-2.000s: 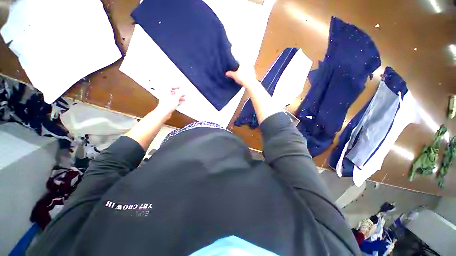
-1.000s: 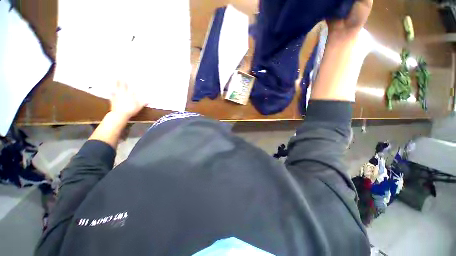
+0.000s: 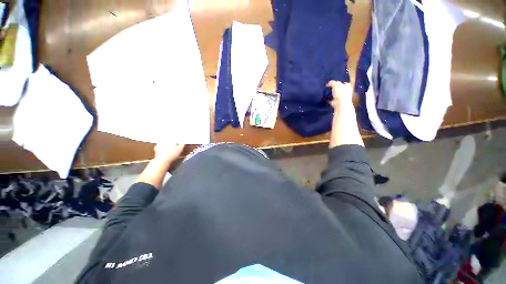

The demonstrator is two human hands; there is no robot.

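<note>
A white cut panel (image 3: 152,83) lies flat in front of me on the left. My left hand (image 3: 168,150) is at its near edge; the fingers blend into the white or are hidden, so I cannot tell their grip. A long navy stack (image 3: 310,61) lies right of centre. My right hand (image 3: 339,95) grips its right edge near the rounded lower end. Between the two lie a narrow white piece (image 3: 248,61) with narrow navy pieces (image 3: 224,91) beside it, and a small printed box (image 3: 264,110).
The brown table's (image 3: 288,148) near edge runs just in front of my body. A grey-blue piece (image 3: 399,61) lies on white and navy pieces at right. Another white panel (image 3: 52,119) is at far left. Dark scraps (image 3: 55,197) and mixed cloth (image 3: 438,233) lie on the floor.
The navy piece earlier on the white panel is off it, and my right hand has come down to the navy stack's edge. My left hand has moved to the white panel's near edge.
</note>
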